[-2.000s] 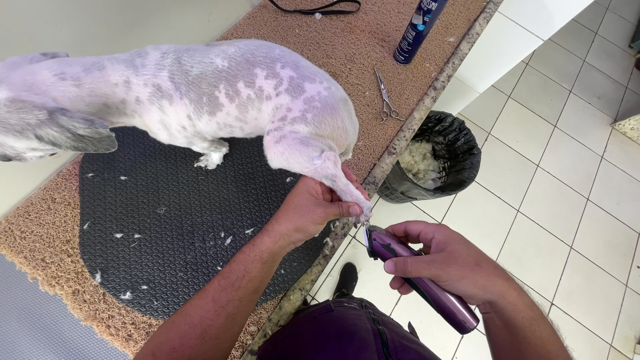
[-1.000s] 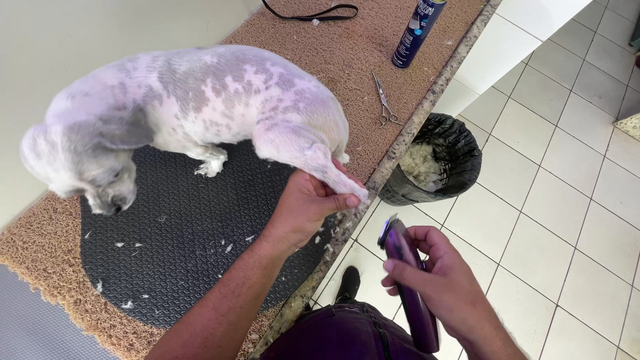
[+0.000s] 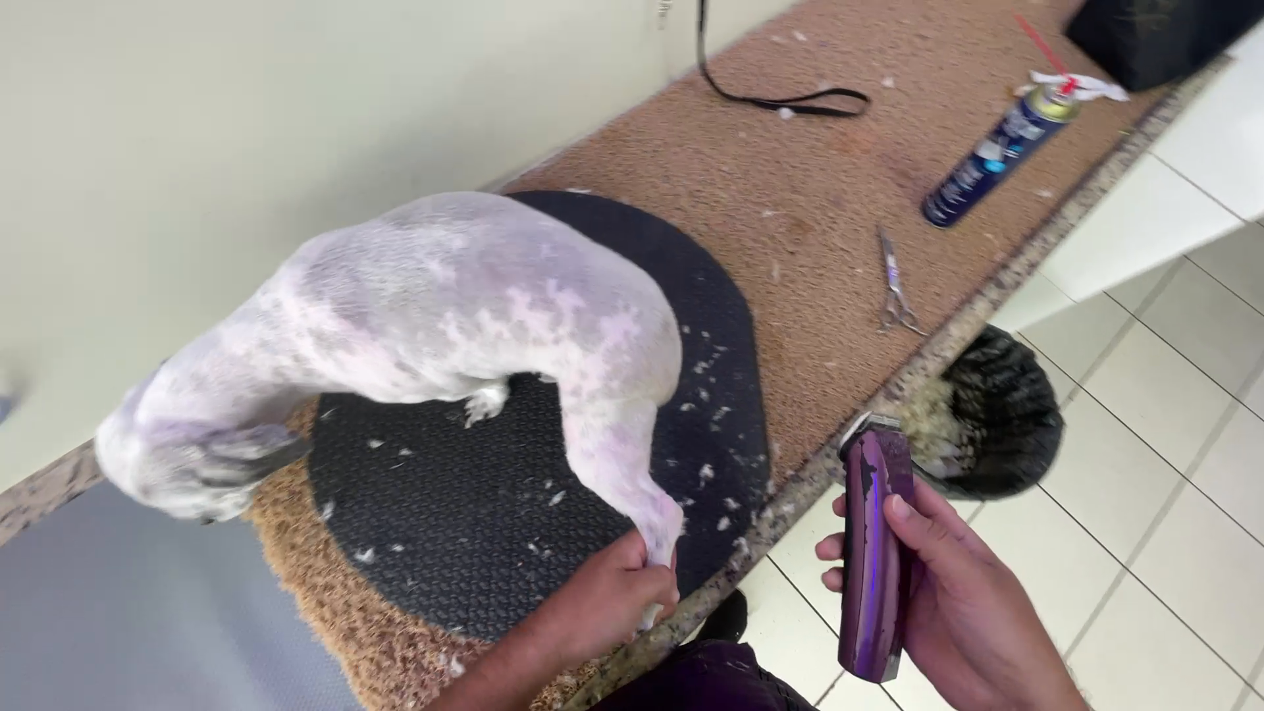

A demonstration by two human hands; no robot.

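Note:
A short-clipped white and grey dog (image 3: 464, 296) stands on a black textured rubber mat (image 3: 444, 513), its head lowered at the left. My left hand (image 3: 617, 591) is closed around the lower part of its hind leg (image 3: 617, 444), near the counter's front edge. In my right hand (image 3: 948, 573) is a purple hair clipper (image 3: 874, 553), upright and apart from the dog, its blade pointing up. Bits of cut fur lie on the mat.
On the brown looped matting (image 3: 790, 217) lie metal scissors (image 3: 893, 281), a blue spray can (image 3: 997, 158) with a red straw and a black strap (image 3: 790, 102). A black-lined bin (image 3: 1017, 425) holding fur stands on the tiled floor beyond the granite edge (image 3: 997, 247).
The clipper, at the paw two seconds ago, is now apart from it. The dog's body has shifted and its hind leg now points down. The view has moved.

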